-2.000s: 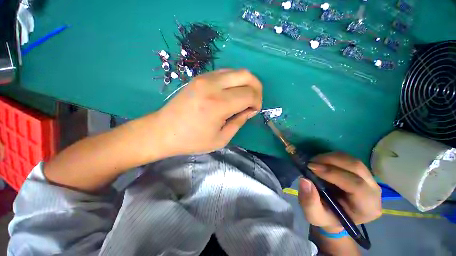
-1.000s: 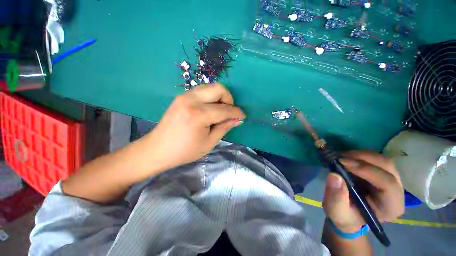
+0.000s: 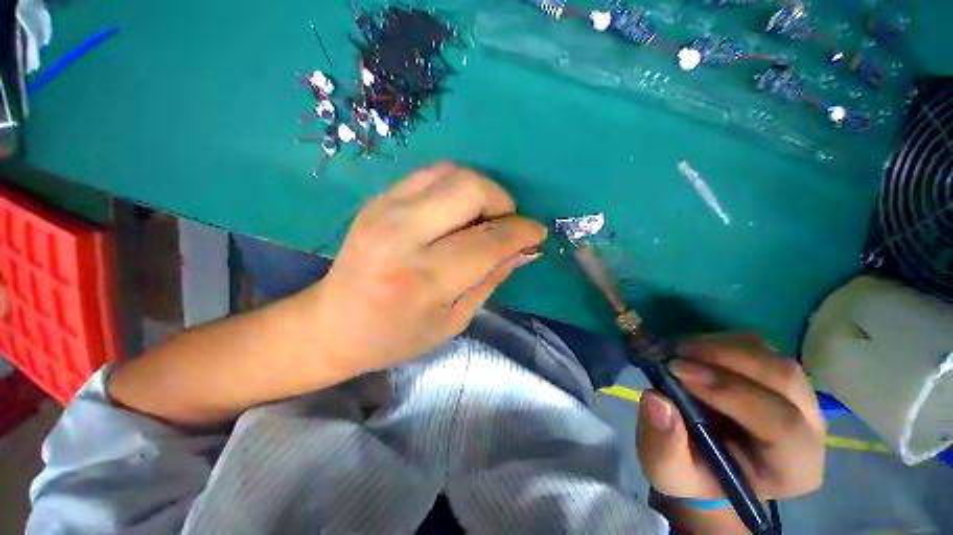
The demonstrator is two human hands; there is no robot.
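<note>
A small dark-and-silver circuit board [image 3: 581,226] lies on the green mat. My left hand [image 3: 434,261] is beside its left end, thumb and forefinger pinched on what looks like a thin lead wire, mostly hidden by the fingertips. My right hand [image 3: 737,418] holds the black soldering iron [image 3: 684,402] like a pen. Its coppery tip is close below the board; contact cannot be made out. Wired components [image 3: 345,115] with white heads and a dark tangle of leads [image 3: 405,52] lie beyond my left hand.
A clear blister tray [image 3: 669,89] with several boards is at the far right. A whitish strip [image 3: 703,192] lies below it. The fan [image 3: 920,193] and off-white pot [image 3: 873,350] stand at the right. A blue stick [image 3: 73,60] and red tray [image 3: 47,287] are at the left.
A second ago my left hand was away from the board with a thin lead showing between; now its fingertips are close beside it. The iron tip has shifted from the board's right end to below it.
</note>
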